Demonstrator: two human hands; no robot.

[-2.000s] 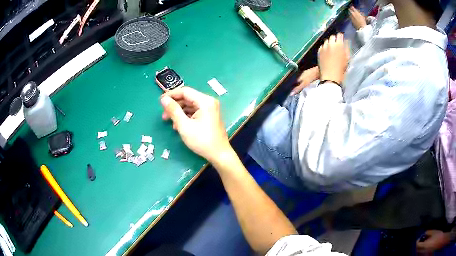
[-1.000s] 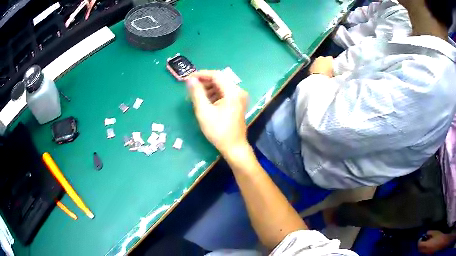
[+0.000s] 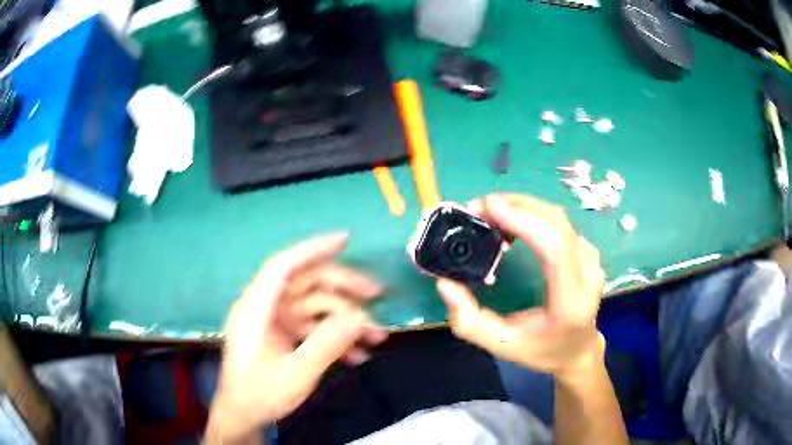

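Observation:
A smartwatch body with a pinkish rim and a dark face with a round mark is held near the bench's front edge. My right hand grips it by its edges between thumb and fingers. My left hand is to its left, blurred, fingers apart and curved, holding nothing and not touching the watch.
A black press base stands behind, with a long orange stick and a shorter one beside it. A blue box and white wipe lie left. Small whitish scraps, a dark watch-like piece and a black disc lie right.
The view has swung left to the press. The watch that lay on the mat at my right hand's fingertips is now held up in that hand. My left hand has come into view.

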